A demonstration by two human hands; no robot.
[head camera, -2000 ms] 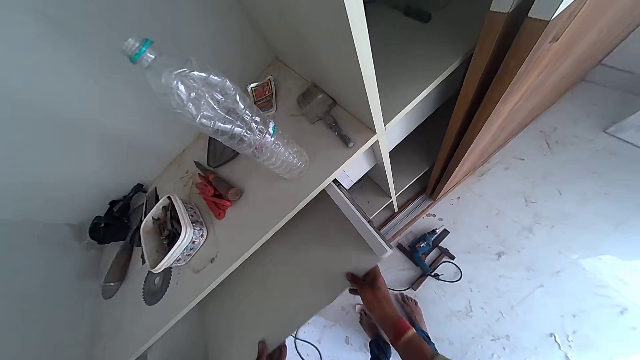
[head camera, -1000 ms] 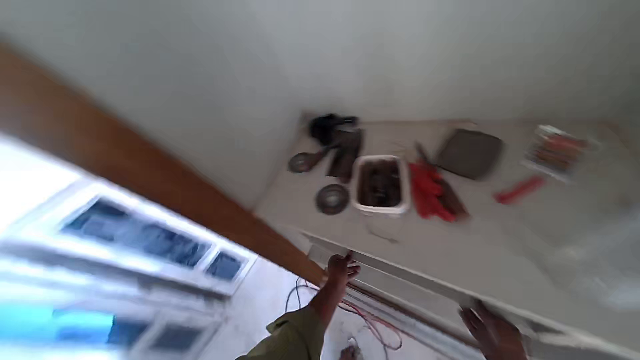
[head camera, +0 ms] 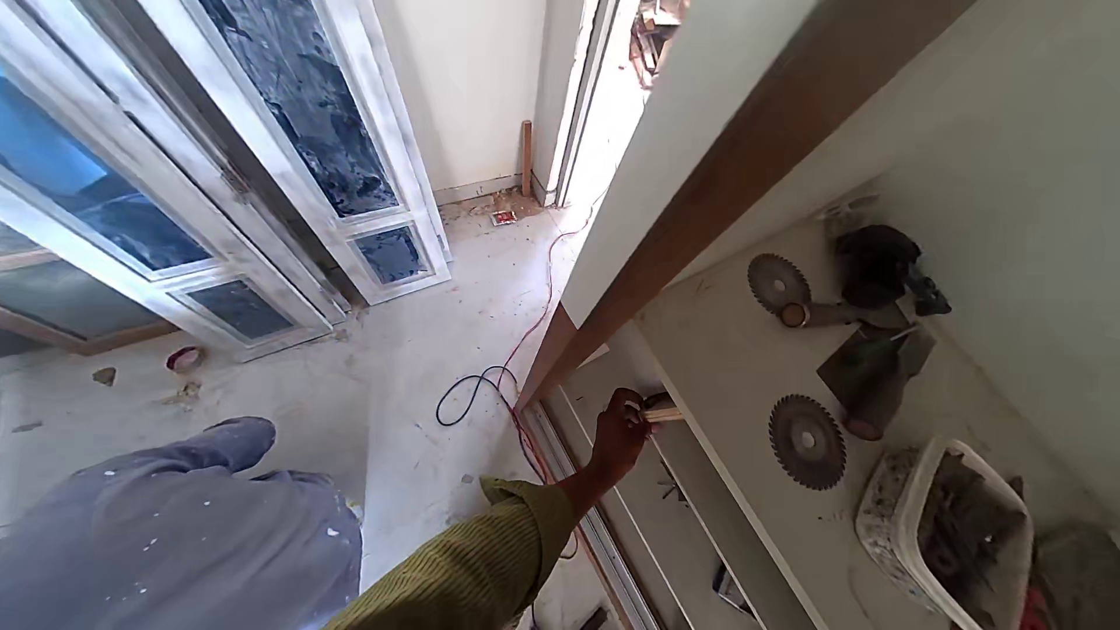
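Observation:
My left hand (head camera: 623, 430), at the end of a green corduroy sleeve, is closed around a small pale wooden piece (head camera: 663, 413) beside the front edge of the cabinet shelf (head camera: 700, 385). Part of the piece is hidden by the fingers and the shelf. My right hand is out of view. On the shelf lie a circular saw blade (head camera: 807, 441), a second saw blade (head camera: 778, 284) under a handled tool, and a black tool (head camera: 878, 261). A white plastic tub (head camera: 892, 516) of small dark items stands nearer. Below the shelf are drawer or compartment edges (head camera: 643, 507).
A co-worker in a paint-spotted grey top (head camera: 210, 534) bends low at the bottom left. White-framed glazed doors (head camera: 350, 140) stand beyond. Red and dark cables (head camera: 477, 378) run over the floor by the cabinet. A brown-edged upright panel (head camera: 700, 192) rises close on the right.
The view has swung far to the left. My left hand now holds a small pale piece at the shelf's front; my right hand, seen at the shelf edge a second ago, is out of view.

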